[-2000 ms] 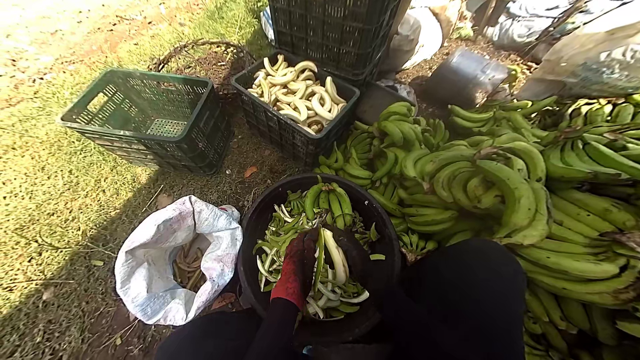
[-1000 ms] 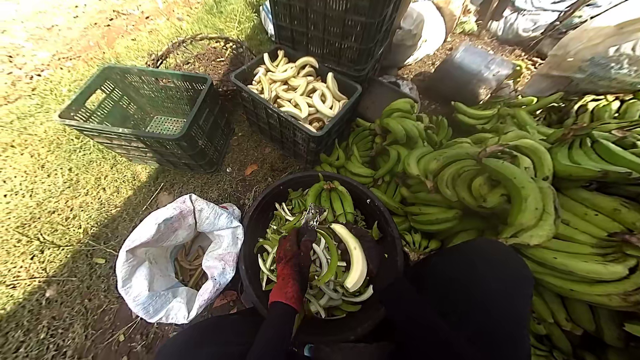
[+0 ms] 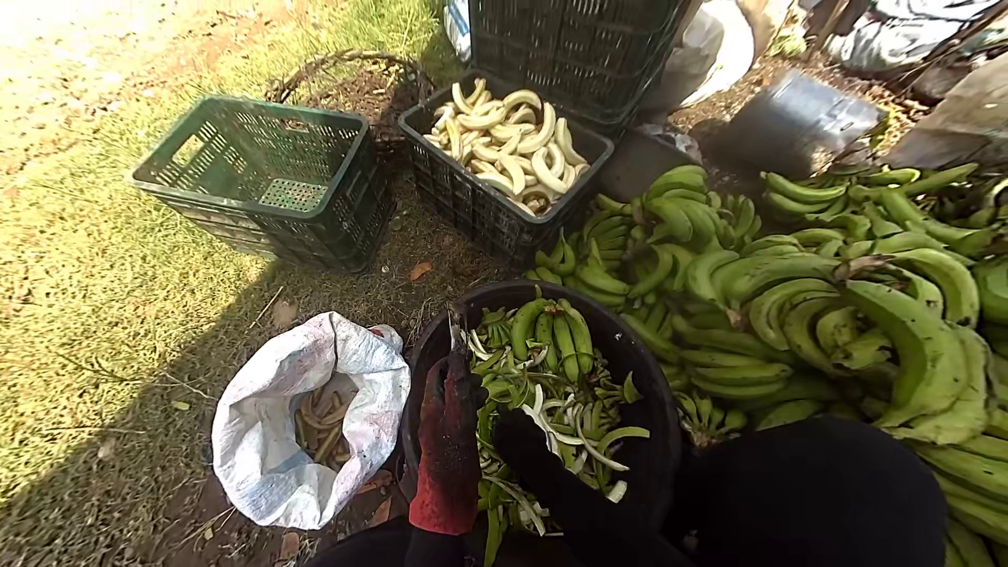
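Observation:
My left hand (image 3: 447,441), in a red and black glove, is over the left rim of a round black tub (image 3: 657,386). A narrow knife (image 3: 456,331), blurred, points up from its fingers. My right hand (image 3: 524,437), dark-gloved, reaches over the peels beside it; whether it holds anything is hidden. In the tub lie green and white peel strips (image 3: 579,429) and a small bunch of green bananas or plantains (image 3: 555,335). Peeled fruit (image 3: 512,142) fills much of a dark plastic crate (image 3: 488,209) beyond the tub.
A green crate (image 3: 252,205) stands at the upper left. An open white woven sack (image 3: 252,441) with brownish pieces inside is left of the tub. Bunches of green bananas or plantains (image 3: 787,307) are heaped at the right. Stacked dark crates (image 3: 567,55) rise behind.
My left hand has moved up and left to the tub's rim. The pale peeled fruit seen near my hands a second ago no longer shows there. My right hand has moved left.

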